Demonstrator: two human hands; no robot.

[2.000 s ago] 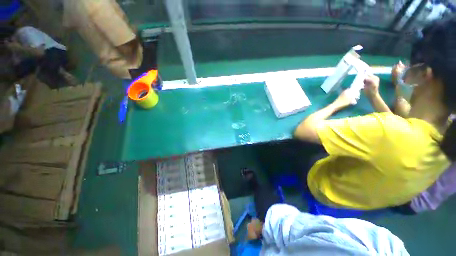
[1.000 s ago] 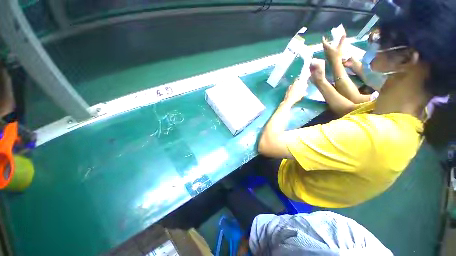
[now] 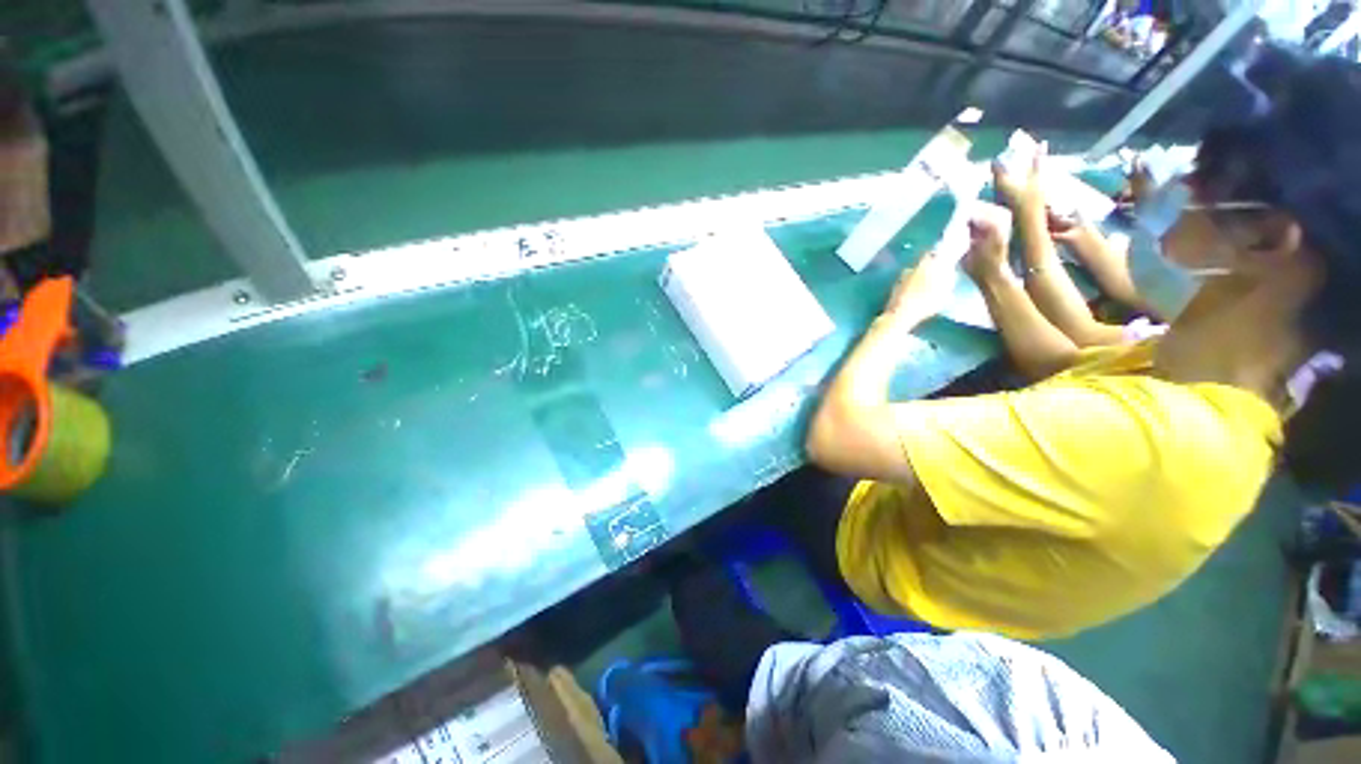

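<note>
A stack of white retail boxes (image 3: 751,309) lies on the green workbench (image 3: 433,433). At the bottom edge is an open brown carton (image 3: 564,716), partly cut off, with white boxes (image 3: 485,731) packed inside. A pale striped sleeve (image 3: 925,702), apparently mine, shows at the bottom. Beside it a small, blurred patch of skin, apparently my right hand (image 3: 714,737), is against a bright blue object (image 3: 651,711). Its fingers and any grip cannot be made out. My left hand is out of the picture.
A person in yellow (image 3: 1067,478) sits at the right and handles a white item by an upright open white box (image 3: 906,202). Other hands work beyond. An orange and yellow cup-like item (image 3: 67,440) stands at the left bench corner. A metal post (image 3: 209,149) rises at the bench's back edge.
The view has swung right and nearer the bench, so the carton has slid mostly out at the bottom and the cup to the left edge. The white stack lies unmoved on the bench.
</note>
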